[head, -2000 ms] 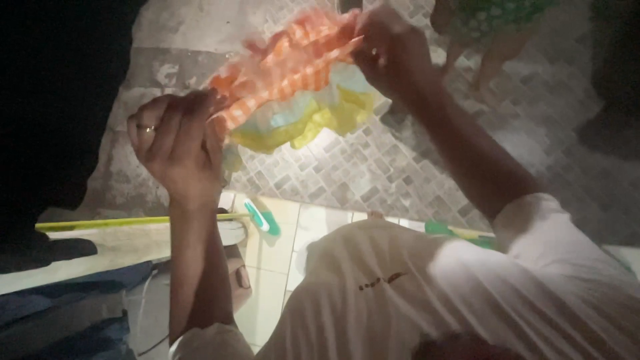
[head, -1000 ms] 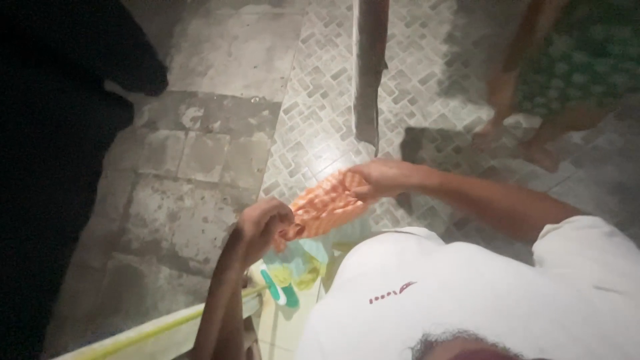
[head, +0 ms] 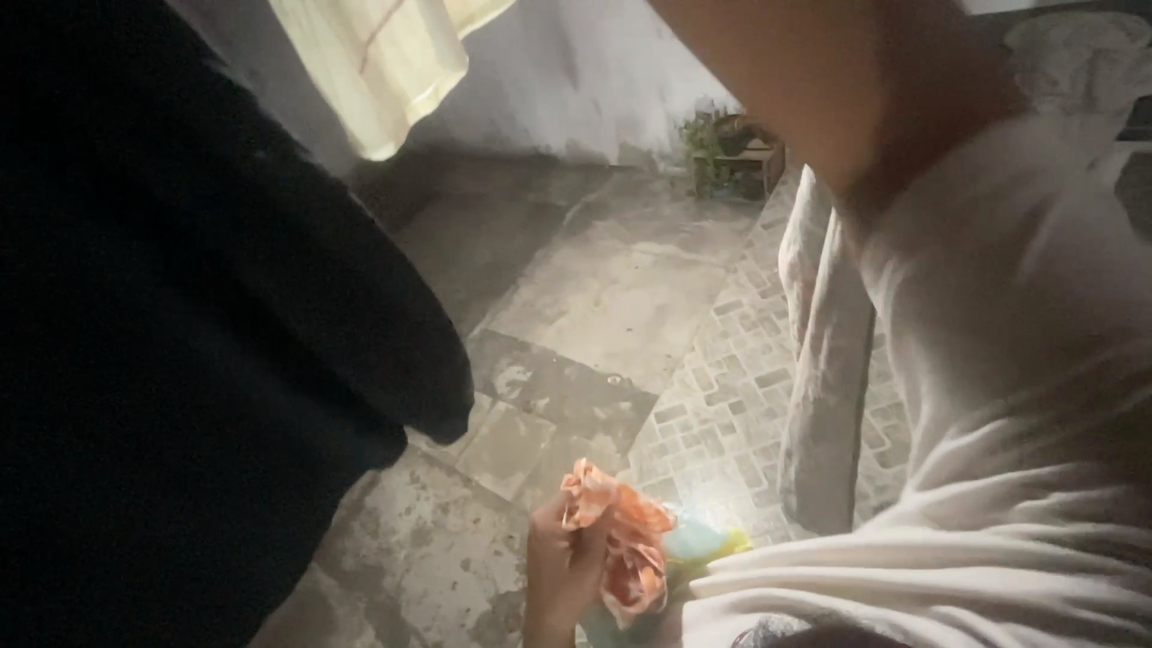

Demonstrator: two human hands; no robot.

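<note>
Near the bottom middle, my left hand (head: 562, 562) is closed around the bunched orange part of a gathered cloth (head: 634, 540). Its light blue and yellow parts (head: 706, 540) hang to the right, close to my white shirt (head: 1008, 531). The lower end of the cloth is partly hidden by the shirt. My right arm (head: 810, 81) is raised across the upper right, and its hand is beyond the top edge of the view, so its fingers cannot be seen.
Large dark fabric (head: 225, 315) hangs at the left, with a pale yellow cloth (head: 387, 72) at the top. A post (head: 823, 405) stands on the patterned floor (head: 720, 405). Farther back, a green plant (head: 711, 144) is beside a small stand (head: 765, 166) by the wall.
Both hands held the orange cloth before; now only my left hand is seen on it. My right arm has risen, its hand out of view. The view has swung upward.
</note>
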